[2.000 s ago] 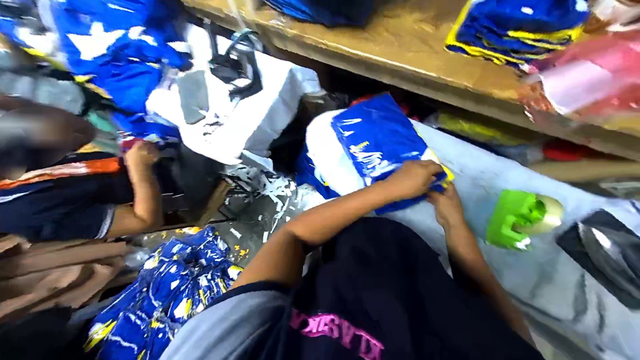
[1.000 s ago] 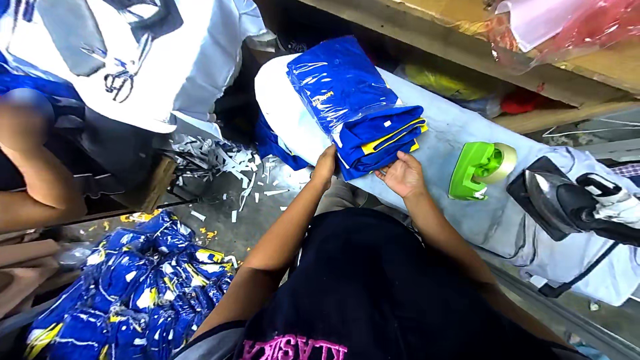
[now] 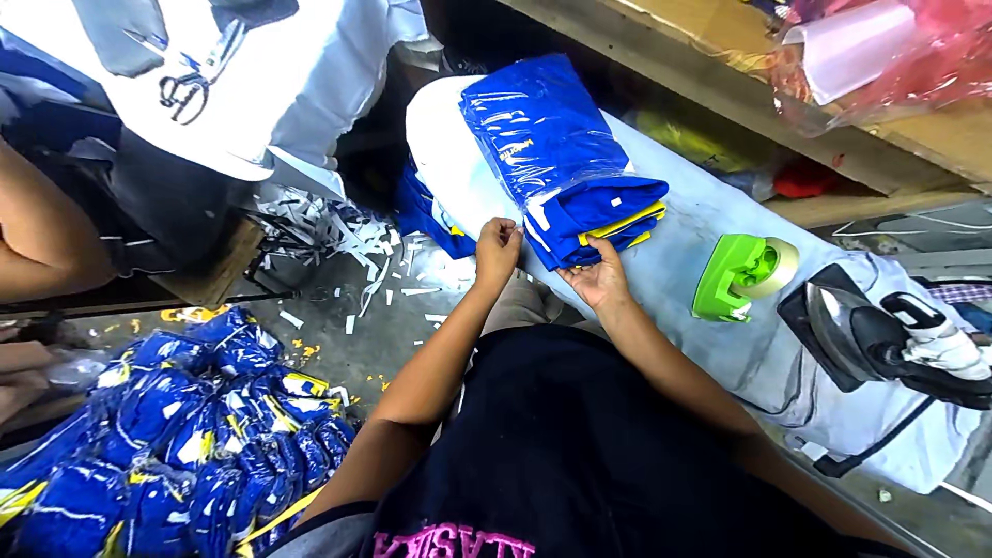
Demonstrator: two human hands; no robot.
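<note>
A folded blue garment with yellow edging (image 3: 542, 132) lies on the padded ironing board (image 3: 659, 256), its upper part inside a clear plastic bag and its lower folds outside. My left hand (image 3: 498, 252) is at the bag's lower left edge, thumb and fingertips pinched together there. My right hand (image 3: 598, 275) holds the garment's lower folds, palm up, thumb on the yellow edging. To the right stands a green tape dispenser with a roll of clear tape (image 3: 736, 277). Farther right, an electric iron (image 3: 860, 333) rests on a dark plate.
Bagged blue garments (image 3: 194, 434) are heaped on the floor at lower left, near paper scraps (image 3: 349, 240). Scissors (image 3: 186, 89) lie on white cloth at upper left, beside another person's arm (image 3: 46, 232). A wooden shelf (image 3: 736, 85) runs along the upper right.
My left hand has shifted from the garment's lower corner up to the bag's edge. My right hand, palm up beside the folds one second ago, now has its thumb over the yellow edging.
</note>
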